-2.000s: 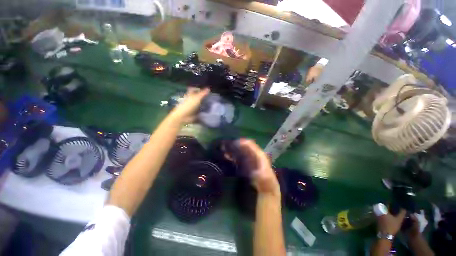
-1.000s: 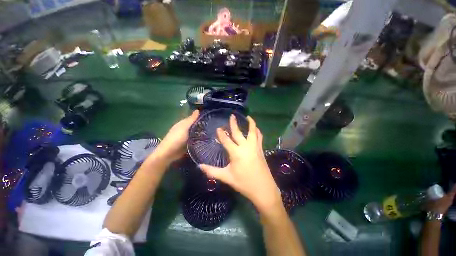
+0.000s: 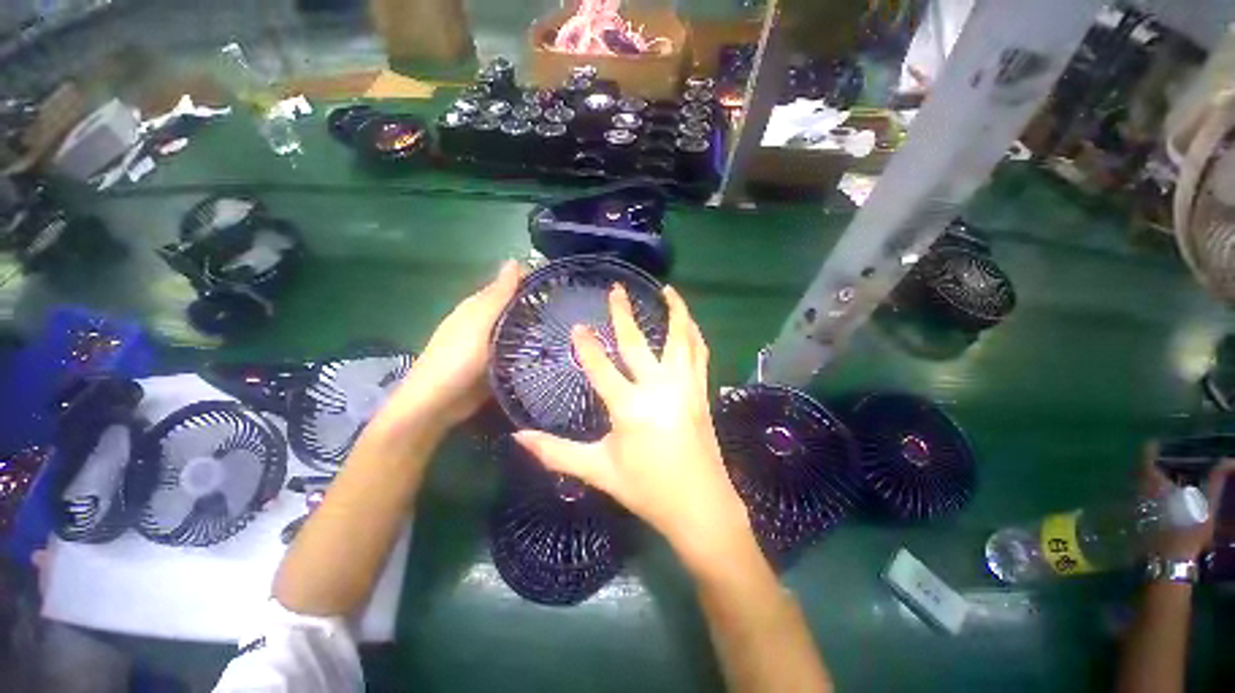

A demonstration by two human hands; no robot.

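A black fan head (image 3: 549,359) with a ribbed front grille and pale blades behind it is held upright over the bench, its grille towards me. My left hand (image 3: 461,355) grips its left rim. My right hand (image 3: 634,406) lies spread over the grille, fingers near its centre and thumb at the lower rim. Loose front grilles (image 3: 558,542) lie just below the hands, partly hidden by my right hand. More dark grilles (image 3: 786,454) lie to the right. A black fan base (image 3: 603,224) shows just behind the held fan.
Part-built fans (image 3: 203,474) crowd a white foam pad (image 3: 271,596) at left, beside a blue bin (image 3: 102,349). A grey upright (image 3: 901,203) slants at right. A bottle (image 3: 1063,548) lies near another person's hands. Small parts fill a dark tray (image 3: 596,136).
Two seconds ago my hands were apart, the left near the pale-bladed fan. They then came together on the fan and grille. Since one second ago the hands have barely shifted.
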